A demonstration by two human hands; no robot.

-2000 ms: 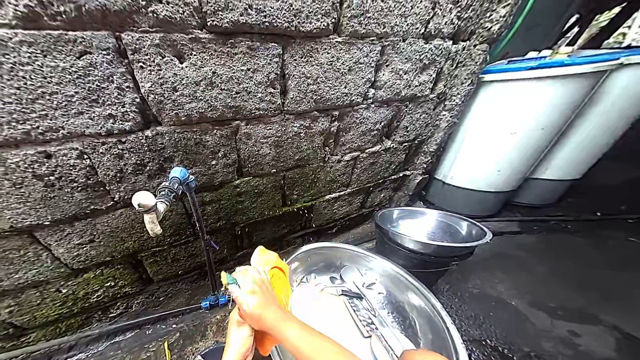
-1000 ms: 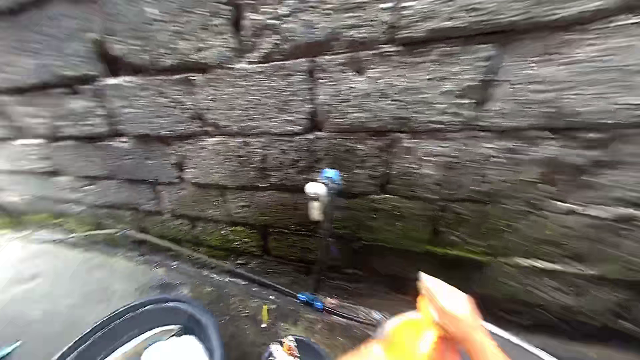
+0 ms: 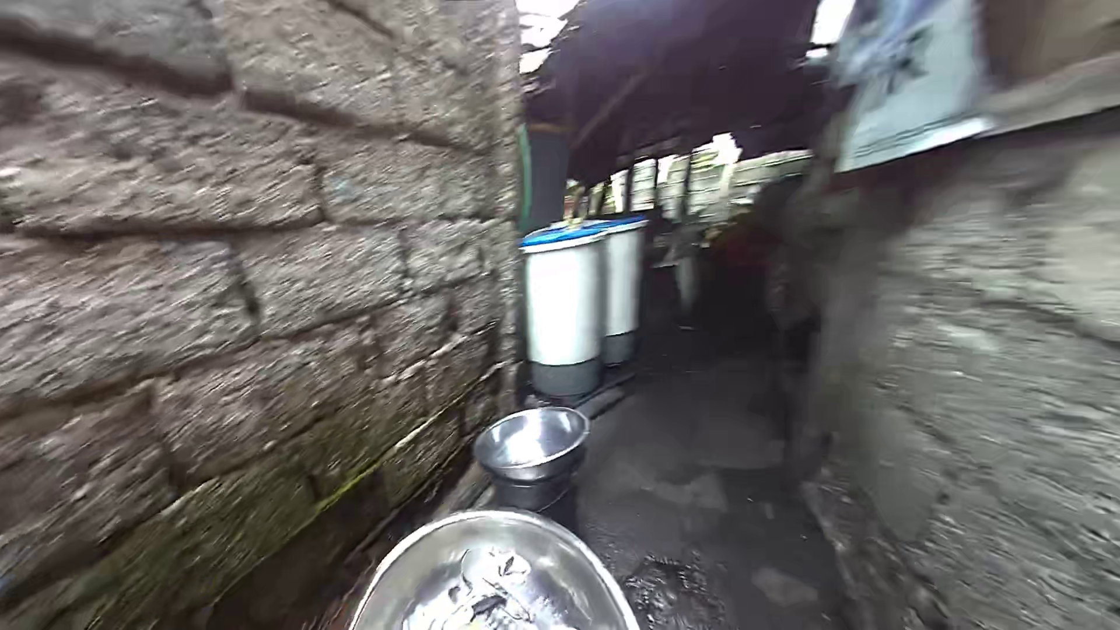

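Observation:
Neither my left hand nor my right hand shows in the head view, so what they hold is hidden. At the bottom middle a large shiny metal basin (image 3: 404, 560) holds several utensils, blurred at the lower edge. Just beyond it, a smaller metal bowl (image 3: 535, 435) rests on top of a dark bucket (image 3: 535, 493).
A rough block wall (image 3: 262, 289) with moss low down runs along the left. Two tall white containers (image 3: 564, 306) with blue rims stand past the bowl. Wet dark ground (image 3: 682, 490) stretches between them and a grey wall (image 3: 989, 394) on the right, where a printed sheet (image 3: 919, 87) hangs.
The view has swung far to the right, along the passage. Both earlier frames show a hand with something orange, and the wall tap; none of these is in view now.

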